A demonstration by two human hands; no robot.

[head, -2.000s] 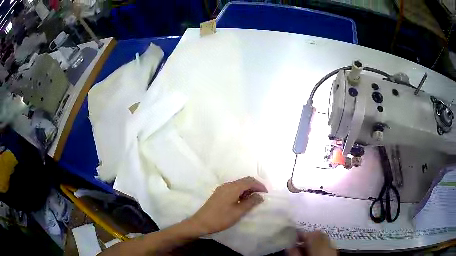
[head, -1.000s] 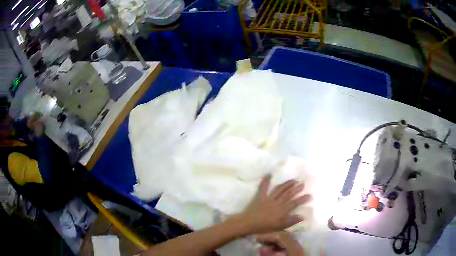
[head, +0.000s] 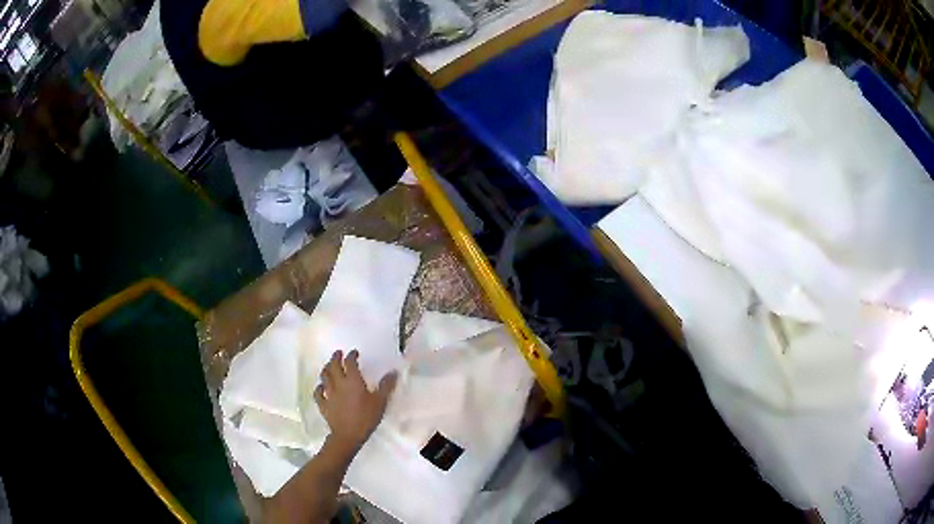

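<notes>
My left hand (head: 352, 398) lies on white cut pieces (head: 456, 404) on a brown-topped stool at the lower left of the head view. Its fingers are apart, and I cannot tell whether it grips any cloth. One piece there bears a small black label (head: 441, 450). My right hand is not in view. Large cream garment panels (head: 732, 194) lie bunched on the white machine table and over a blue surface at the right. The needle area (head: 914, 404) is brightly lit and cut off at the right edge.
The brown stool top (head: 292, 256) has yellow tube rails (head: 466, 241) beside it. The blue surface (head: 502, 128) edges the machine table. Part of another person in dark and yellow clothing (head: 256, 72) is at the upper left. White cloth (head: 302, 189) lies beyond the stool.
The view has swung left and down, bringing the stool into view. My left hand has moved from the cloth on the table to the pieces on the stool. My right hand has left the picture.
</notes>
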